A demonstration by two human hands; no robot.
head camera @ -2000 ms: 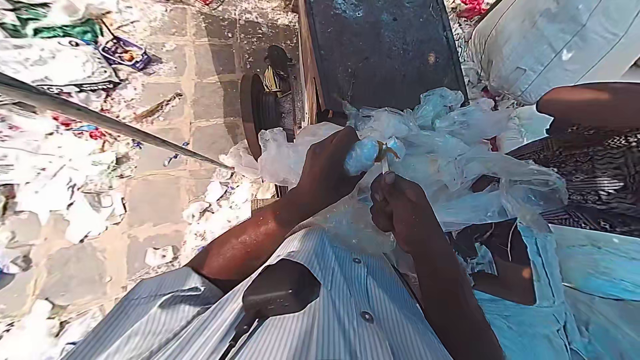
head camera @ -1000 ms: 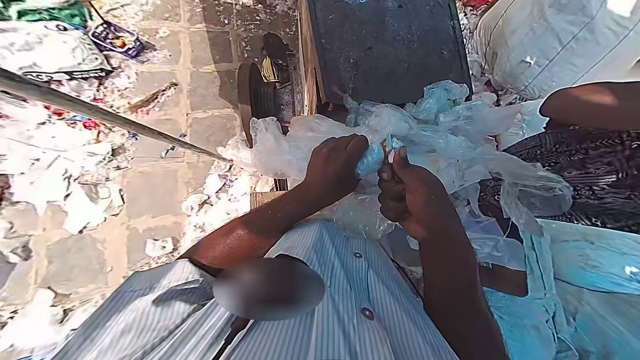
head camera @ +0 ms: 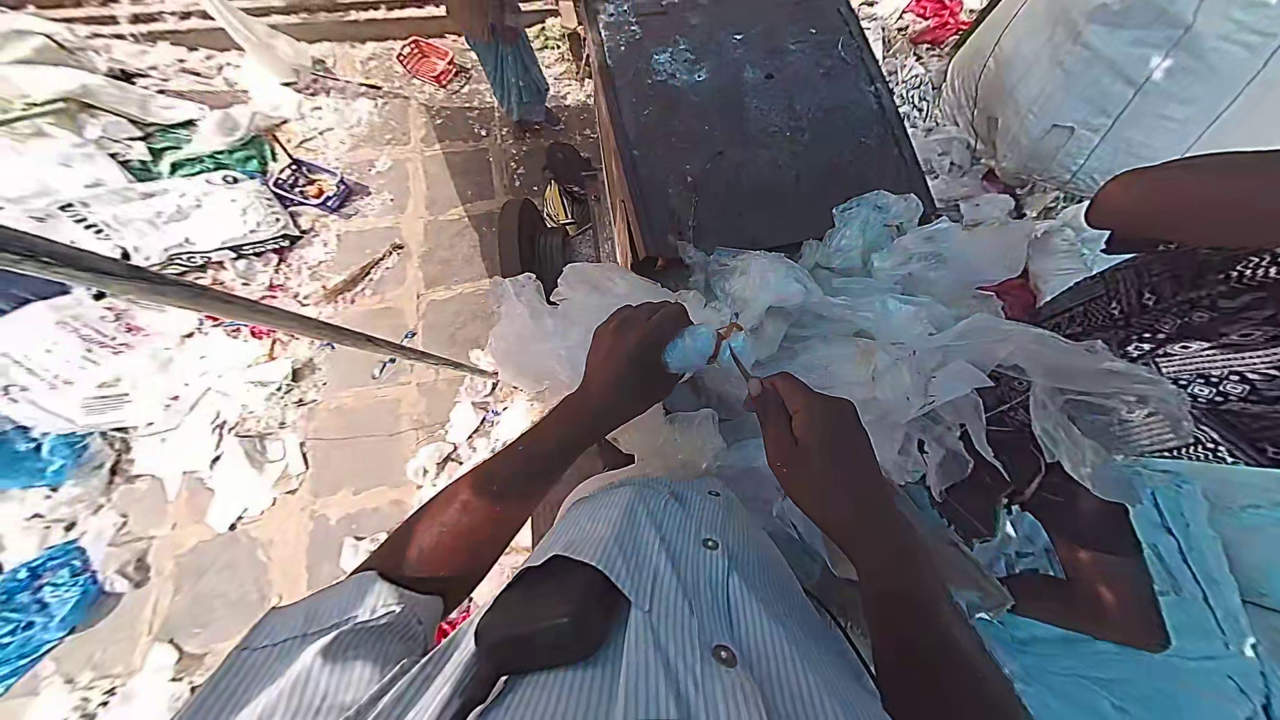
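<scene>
My left hand (head camera: 635, 355) is closed on a bunched piece of bluish clear plastic film (head camera: 692, 348), whose end pokes out past my fist. An orange-brown tie (head camera: 722, 342) goes round that bunch. Thumb and fingers of my right hand (head camera: 800, 425) pinch a thin, pointed strip or tool just right of the tie; which it is cannot be told. A heap of crumpled clear plastic film (head camera: 900, 300) lies behind and to the right of both hands.
A dark board (head camera: 760, 130) stands beyond the heap. A pole (head camera: 230, 305) slants in from the left. At right are a person's arm (head camera: 1190, 205), patterned cloth (head camera: 1180, 340) and a large white sack (head camera: 1120, 90). Baskets (head camera: 308, 187) and plastic scraps lie on the paving; another person (head camera: 508, 60) stands at the top.
My right hand was close against the bunch a second ago; it is now a little apart from it, with the thin piece showing between. A standing person has come into view at the top.
</scene>
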